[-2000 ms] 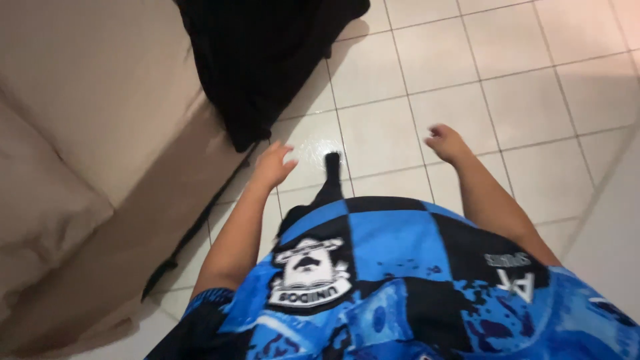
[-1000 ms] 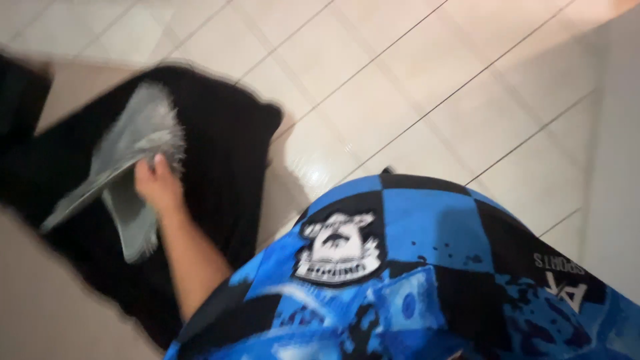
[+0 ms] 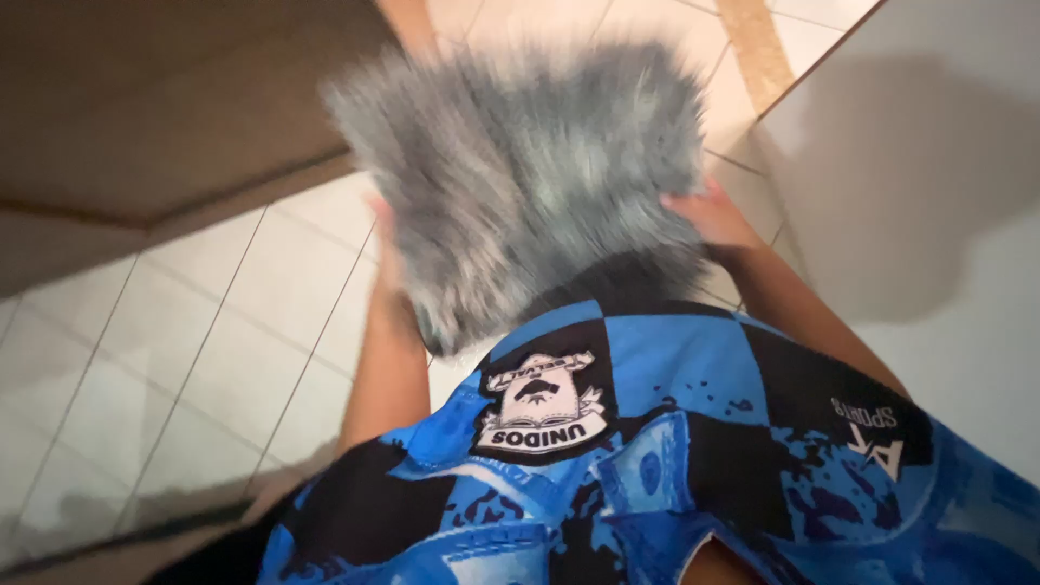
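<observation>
A grey, long-haired faux-fur piece point(image 3: 528, 179) is spread between my hands, in front of my blue and black patterned shirt point(image 3: 674, 366). My left hand point(image 3: 387, 231) grips its left edge, and most of the fingers are hidden behind the fur or blurred. At the right edge, my right hand point(image 3: 705, 207) holds the fur with the thumb on the near side. The far side of the piece cannot be seen.
Light floor tiles point(image 3: 203, 325) lie below. A brown surface point(image 3: 179, 97) fills the upper left and a pale wall or panel point(image 3: 934, 268) the right. A blurred limb point(image 3: 413, 24), whose owner is unclear, shows at the top.
Both hands were empty two seconds ago. One second ago my left hand held the grey fur piece over a black cloth; now both hands hold it in front of me. The view has turned.
</observation>
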